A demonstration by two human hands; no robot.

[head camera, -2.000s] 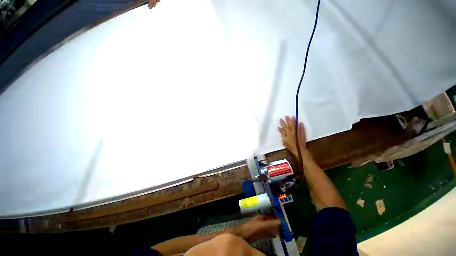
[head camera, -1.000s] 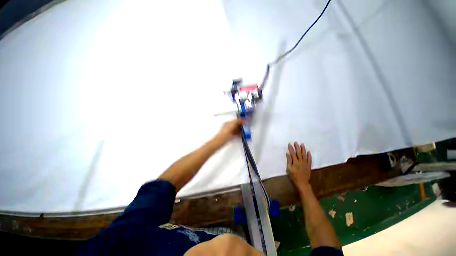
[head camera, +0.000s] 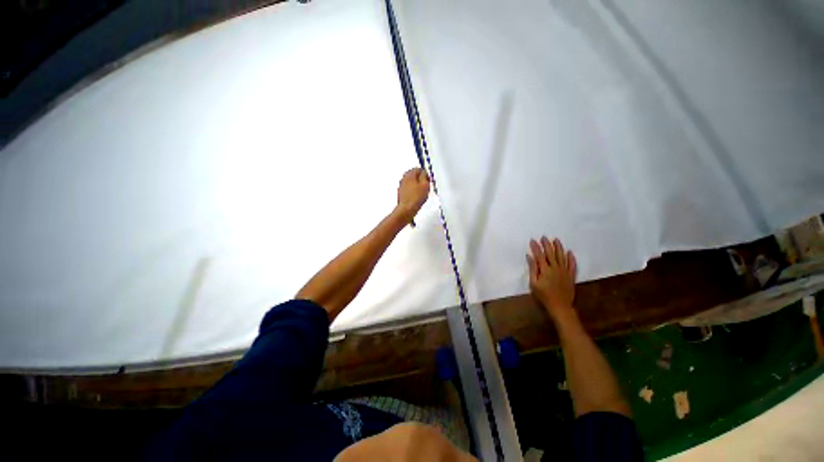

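White fabric covers the table. A long narrow cutter track crosses it, with a dark dashed line running up to the top of the picture. My left hand is closed beside the track, mid-cloth, around the lower end of a dark cord-like strip that lies along the track. A small end sticks out below the fist. My right hand lies flat on the near fabric edge, right of the track, fingers slightly apart. The cutter itself is not visible.
The brown wooden table edge runs along the near side. Blue parts flank the track at the edge. A green strip with scraps lies below right. A dark area lies beyond the far edge.
The cutter moved from the near edge onto the cloth and is now out of view. My left hand moved forward along the track. My right hand shifted slightly and stays on the fabric edge.
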